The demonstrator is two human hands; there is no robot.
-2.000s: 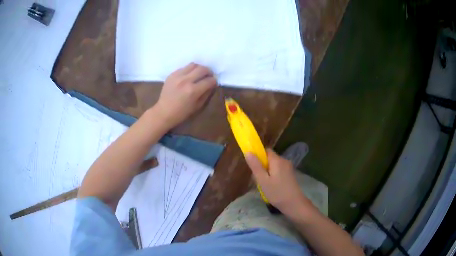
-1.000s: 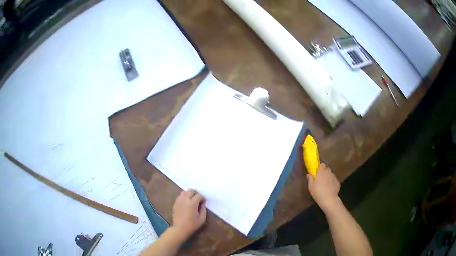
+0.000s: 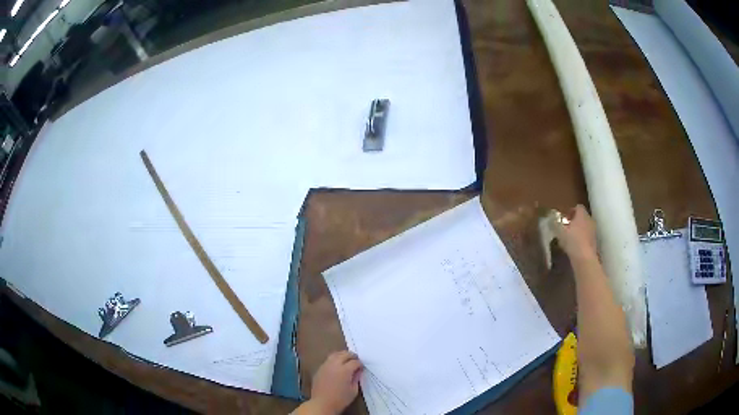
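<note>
The cut bundle (image 3: 437, 308), white marker paper over blue-teal fabric, lies on the brown table (image 3: 519, 105). My left hand (image 3: 337, 381) rests at its lower left edge, with fingertips on the paper and a small part of the hand near the frame's bottom. My right hand (image 3: 577, 235) holds a silver bulldog clip (image 3: 551, 237) beyond the bundle's right edge, apart from it. The yellow electric cutter (image 3: 565, 374) lies at the bundle's lower right corner, partly hidden by my right forearm and the frame's bottom.
The large marker-covered lay (image 3: 243, 105) fills the left, with a brown curved ruler (image 3: 202, 251), a metal weight or clip (image 3: 376, 126) and two clamps (image 3: 188, 327) on it. A long white roll (image 3: 600, 154) lies right. Beyond it are a clipped sheet (image 3: 674, 300) and a calculator (image 3: 707, 251).
The view has turned, showing more of the large lay. My right hand has let go of the cutter and taken the clip off the bundle's far edge. My left hand stays at the bundle's edge.
</note>
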